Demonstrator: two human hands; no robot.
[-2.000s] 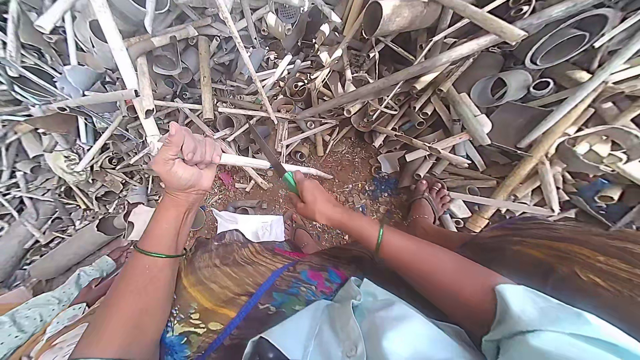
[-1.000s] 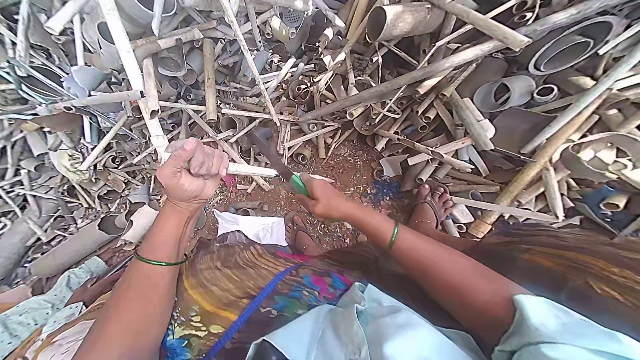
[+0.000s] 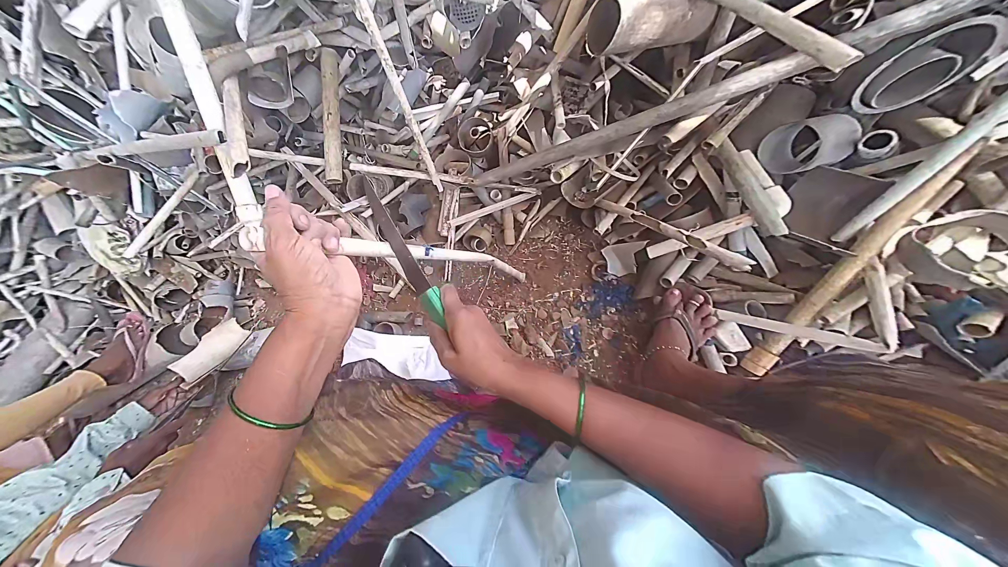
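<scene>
My left hand (image 3: 303, 256) is closed around a whitish plastic pipe (image 3: 457, 254), whose thinner end points right with a small blue mark on it. At my fist it meets a longer white pipe (image 3: 193, 75) that runs up and left; whether they are one piece I cannot tell. My right hand (image 3: 472, 339) grips the green handle of a knife (image 3: 402, 248). The knife's long dark blade points up and left and crosses the whitish pipe to the right of my left hand. Whether the blade touches the pipe is unclear.
Scrap plastic pipes and broken pieces are heaped ahead and on both sides. A thick pipe (image 3: 630, 24) lies at the top. My sandalled foot (image 3: 679, 331) stands on reddish soil (image 3: 551, 268). A white cloth or paper (image 3: 394, 354) lies near my lap. Another person's sleeve (image 3: 71, 472) shows lower left.
The whitish pipe in my left hand has changed its tilt, and more of its end shows to the right of the blade. The knife stays in my right hand, its blade angled more steeply.
</scene>
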